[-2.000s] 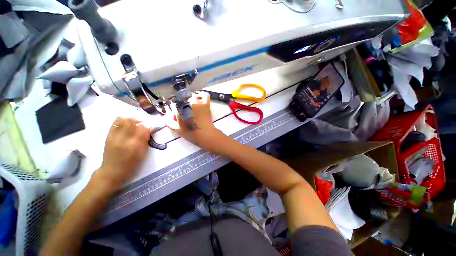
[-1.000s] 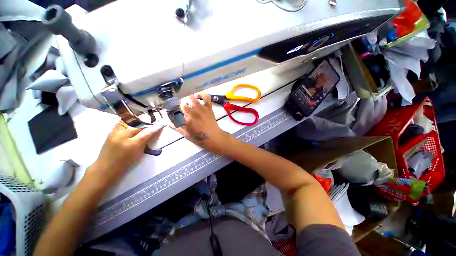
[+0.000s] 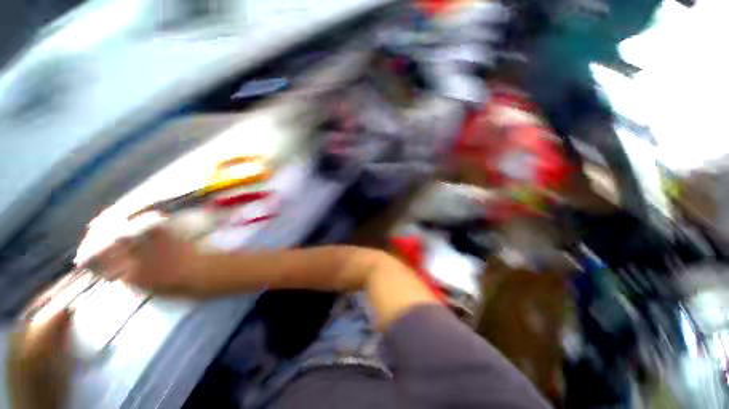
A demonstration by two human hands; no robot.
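Note:
The whole view is strongly blurred. My right hand (image 3: 152, 257) is at the left, on the white table near the sewing machine (image 3: 96, 88); its fingers are smeared and I cannot tell what they hold. My left hand (image 3: 49, 323) is at the far left edge, blurred and partly cut off. No fabric piece can be made out at the fingers, and the needle area is not discernible. The scissors (image 3: 240, 173), with a yellow and a red handle loop, lie on the table beyond my right hand.
A red plastic basket (image 3: 523, 152) stands at the upper middle right. A brown cardboard box (image 3: 523, 319) is right of my right arm, with blurred white and red fabric near it. Grey fabric (image 3: 400, 124) lies beyond the table end. A bright area fills the upper right.
The view has swung to the right and blurred, so machine, scissors and hands now appear further left. The dark fabric pieces and the white basket have left the view.

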